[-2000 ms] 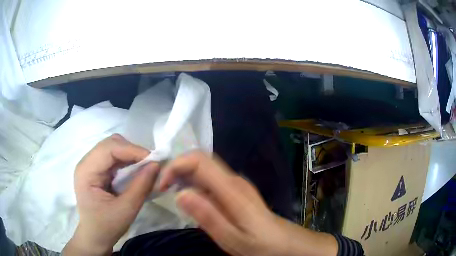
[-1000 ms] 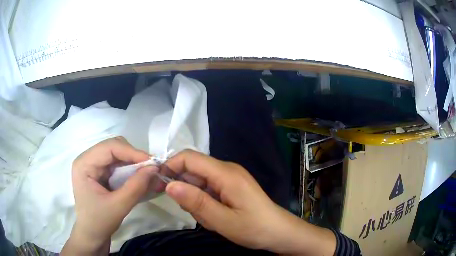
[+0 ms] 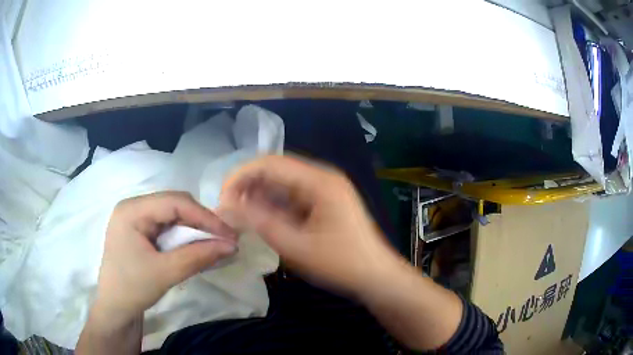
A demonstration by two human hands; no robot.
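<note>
A large white garment point(image 3: 104, 208) lies heaped over my dark-clothed lap, below the table edge. My left hand point(image 3: 173, 246) pinches a folded part of the white cloth between thumb and fingers; a bit of cloth shows inside the curled fingers. My right hand point(image 3: 298, 222) is blurred, just right of and above the left fingertips, with its fingers curled in. Whether it holds a small tool or thread cannot be told. The seam at the fingertips is mostly hidden by the hands.
A white table point(image 3: 298, 45) with a brown front edge spans the top. More white cloth point(image 3: 35, 149) is piled at the left. At the right are a yellow tubular frame point(image 3: 513, 188), a cardboard box point(image 3: 531, 260) with black lettering, and a pale-rimmed bin point(image 3: 583, 104).
My right hand was at the left fingertips with a thin thing between its fingers one second ago; it has lifted up and is blurred. My left hand keeps its pinch on the cloth.
</note>
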